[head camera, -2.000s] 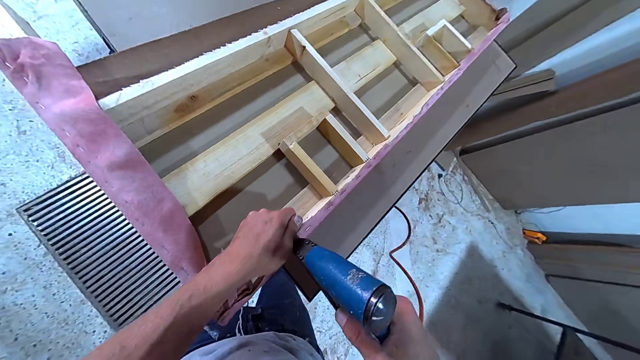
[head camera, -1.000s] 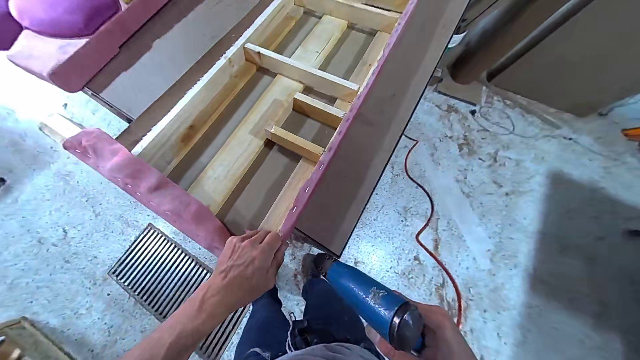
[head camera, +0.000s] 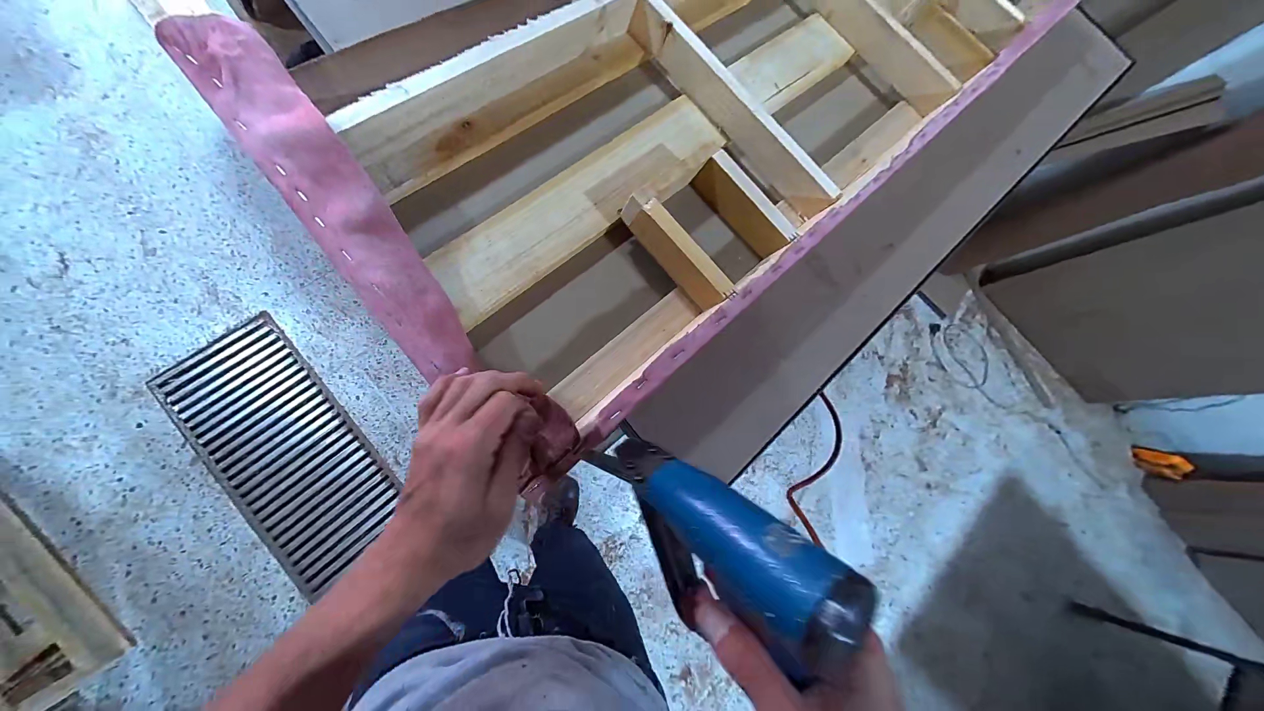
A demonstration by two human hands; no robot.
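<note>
A wooden furniture frame (head camera: 583, 193) with several cross slats has pink fabric (head camera: 346, 227) stapled along its edges. At the frame's near corner, my left hand (head camera: 474, 454) grips a bunched fold of that fabric. My right hand (head camera: 790, 662) is closed around a blue pneumatic staple gun (head camera: 750, 543). The gun's nose is at the corner, close beside the fingers of my left hand; whether it touches the fabric cannot be told. Rows of staples show in the pink strips. My left palm and part of the gun's handle are hidden.
Under the frame lies a brown board (head camera: 849, 286) with a dark edge. A metal floor grate (head camera: 276, 444) is at the left, and another wooden frame (head camera: 59, 602) at the lower left. A red air hose (head camera: 834, 444) runs over the floor. Large brown panels (head camera: 1145, 286) stand at the right.
The view has shifted a lot. The staple gun's nose has come closer to the frame's corner than one second ago, and my left hand now bunches the fabric there.
</note>
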